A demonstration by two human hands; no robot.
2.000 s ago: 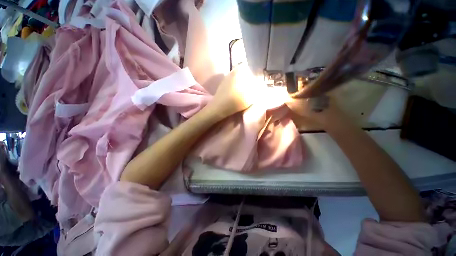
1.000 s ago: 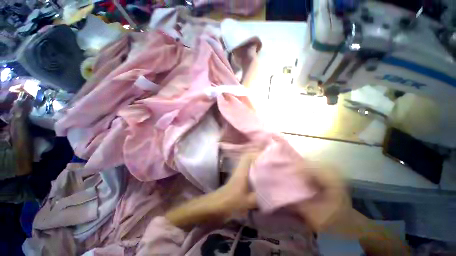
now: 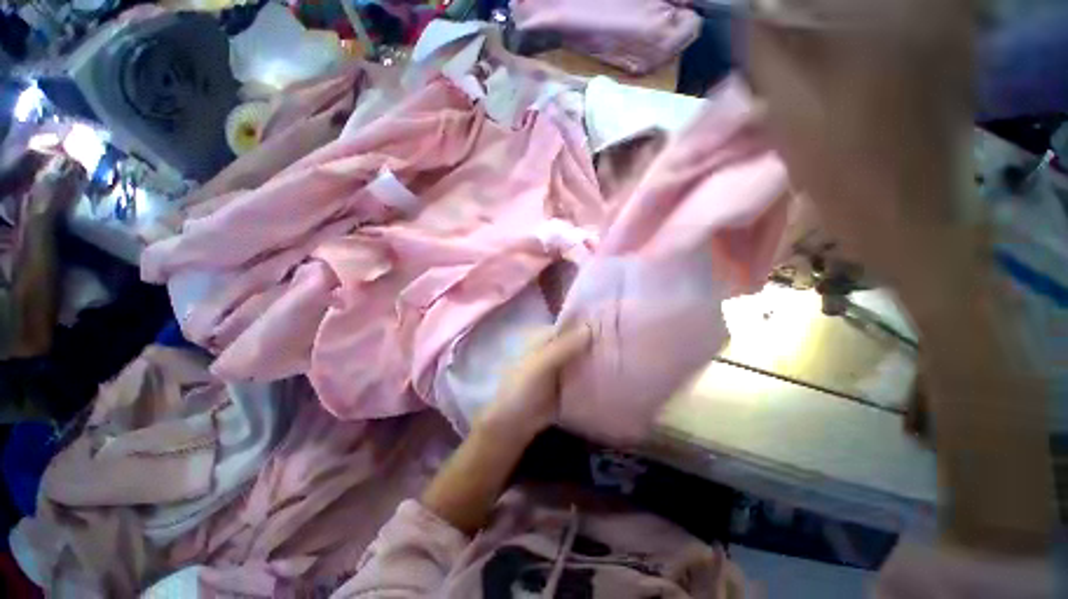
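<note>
My left hand [image 3: 527,392] grips a pink garment piece [image 3: 638,339] in front of the table's near edge. The piece is lifted and spread; its top reaches up towards my right arm. My right hand is blurred and raised at the upper right; my right forearm [image 3: 972,351] crosses the right side, and I cannot tell what its fingers hold. More pink garment [image 3: 398,252] with small white strips lies heaped to the left, partly over white fabric [image 3: 486,363]. The sewing machine [image 3: 1036,275] is mostly hidden behind my right arm.
The lit needle plate area [image 3: 808,334] shows beside the lifted cloth on the white table [image 3: 796,427]. Other pink and beige pieces [image 3: 141,445] hang or lie at lower left. A grey roll [image 3: 164,88] stands at upper left. Part of another person's arm [image 3: 41,252] shows at far left.
The pink piece has come away from the needle area, then been raised and spread. My right hand has moved from low near my lap to the upper right. The view has turned left.
</note>
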